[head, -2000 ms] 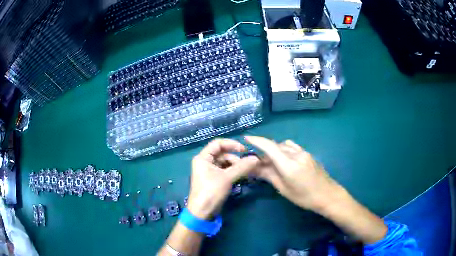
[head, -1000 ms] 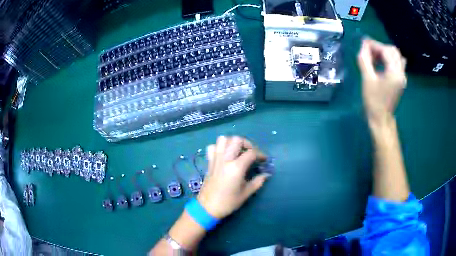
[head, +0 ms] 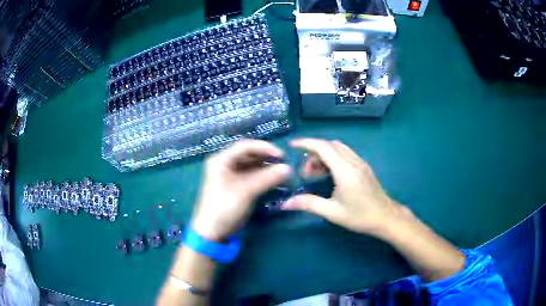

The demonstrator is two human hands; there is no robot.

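My left hand (head: 230,185), with a blue wrist band, is at the centre, thumb and fingers curled near each other. My right hand (head: 350,188) is just right of it, thumb and forefinger spread around a small dark blurred thing. Whether either hand grips it cannot be told. A dark module (head: 274,204) lies below the fingertips, partly hidden. More round cabled modules (head: 156,238) lie in a row left of my left wrist, their thin leads pointing up to pale connectors; my left hand and wrist hide part of the row.
Clear blister trays (head: 197,98) are stacked behind my left hand. A white-grey screw feeder (head: 346,77) stands behind my right hand. Small circuit boards (head: 72,197) lie at left, with two small parts (head: 33,236) below. Stacked black trays (head: 509,45) are at far right, ribbed trays (head: 57,66) at far left.
My right hand has come from beside the feeder down to the centre, close to my left hand. My left hand has shifted left and up, and the view has moved slightly.
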